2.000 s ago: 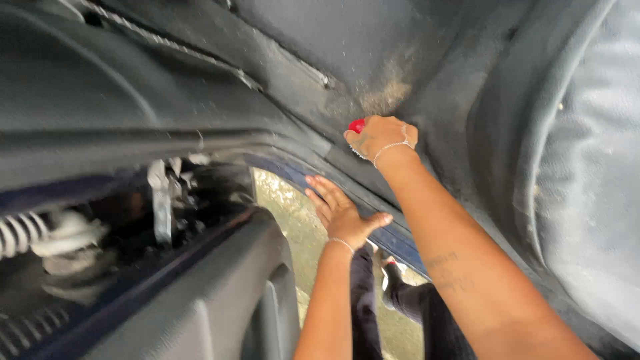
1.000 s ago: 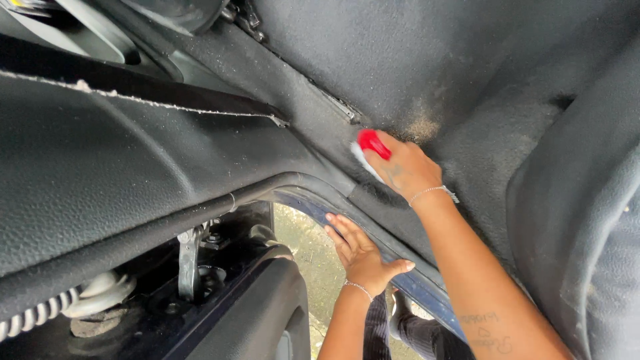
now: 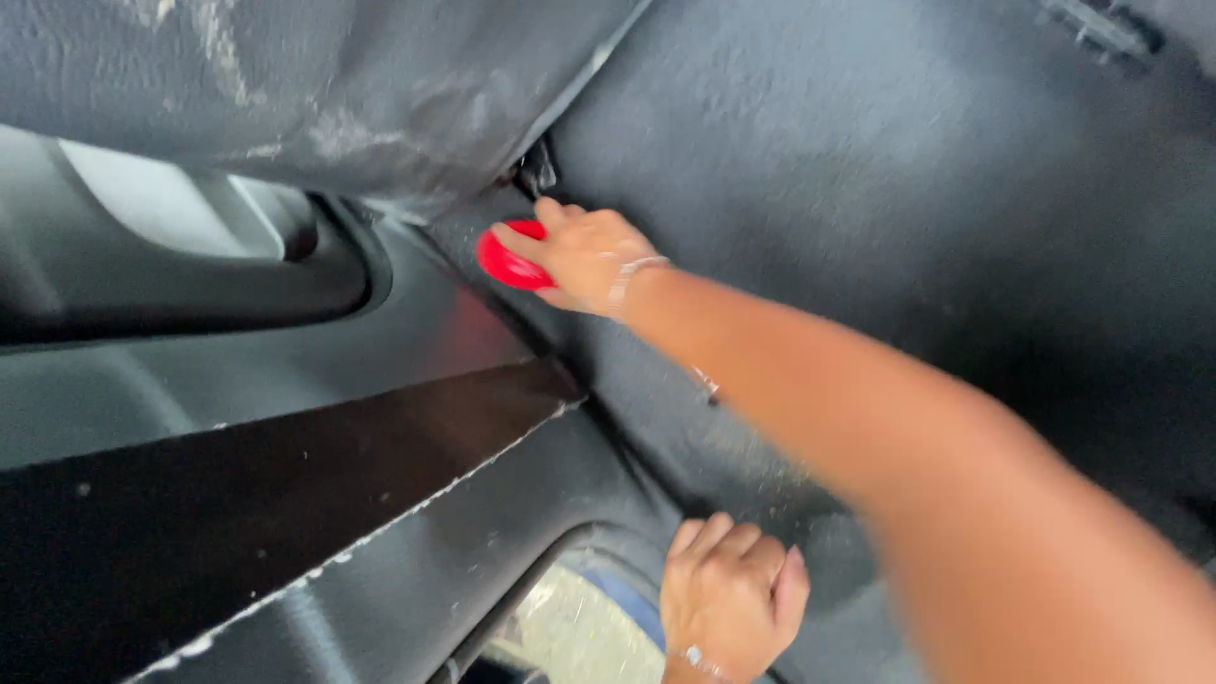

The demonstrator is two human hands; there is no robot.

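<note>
My right hand (image 3: 594, 252) grips a red brush or scrubber (image 3: 516, 256) and presses it against the dark floor lining of a car, beside the side trim and under the lower edge of a soiled dark seat (image 3: 380, 123). The underside of the red tool is hidden. A thin bracelet circles that wrist. Nearer the door opening, my left hand (image 3: 727, 594) rests at the edge of the floor lining (image 3: 855, 228) with its fingers bent. Nothing shows in it, though its palm is hidden. It wears a bracelet too.
Along the left runs a dark side trim panel (image 3: 456, 560) with a rough, pale edge. Above it is a recessed grey panel (image 3: 313, 304). A metal seat rail fitting (image 3: 1102, 28) lies at the upper right. Pale ground (image 3: 570, 617) shows through the door opening.
The view has shifted strongly deeper into the car. My right hand has moved the red tool further in along the floor, to the seat's edge. My left hand has gone from spread to bent fingers.
</note>
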